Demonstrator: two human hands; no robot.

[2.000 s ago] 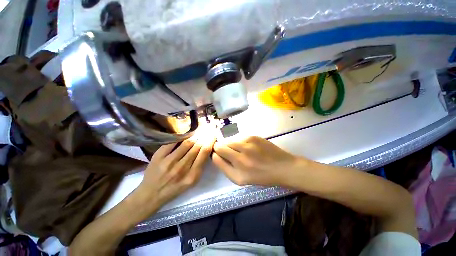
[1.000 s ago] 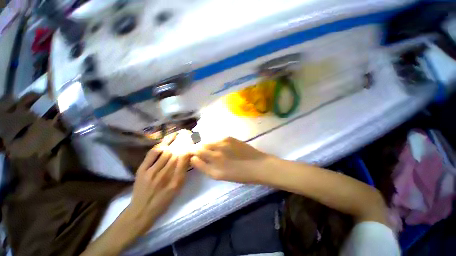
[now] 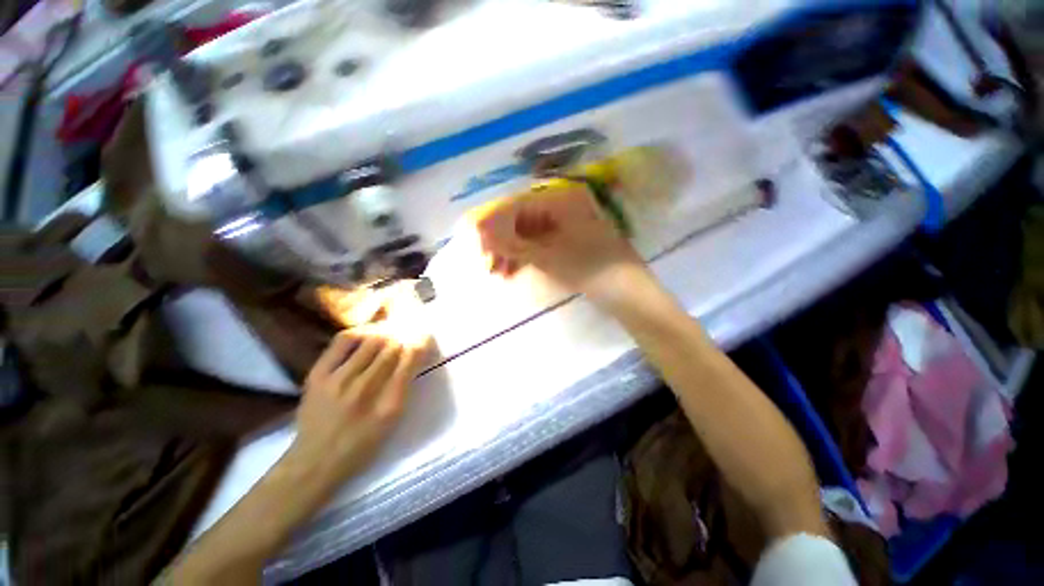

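The white sewing machine (image 3: 458, 103) with a blue stripe stands across the view, its lamp glare around the needle area. Brown fabric (image 3: 126, 424) lies bunched left of the needle and runs towards it. My left hand (image 3: 361, 372) lies with its fingertips near the presser foot; glare and blur hide whether it grips cloth. My right hand (image 3: 555, 240) is under the machine arm, fingers curled, in front of the yellow item (image 3: 647, 169) and the green handle (image 3: 609, 204). What its fingers hold cannot be told. A small grey block (image 3: 426, 290) sits right of the foot.
The table's silvery wrapped edge (image 3: 481, 458) curves along the front. Brown cloth (image 3: 670, 492) lies below it near my lap. Pink and white pieces (image 3: 933, 424) lie in a blue crate (image 3: 916, 555) at the right. Red cloth (image 3: 97, 109) shows at the upper left.
My right hand has left the needle area and moved right and up to the yellow item and green handle. My left hand stays near the foot. The camera view has shifted right.
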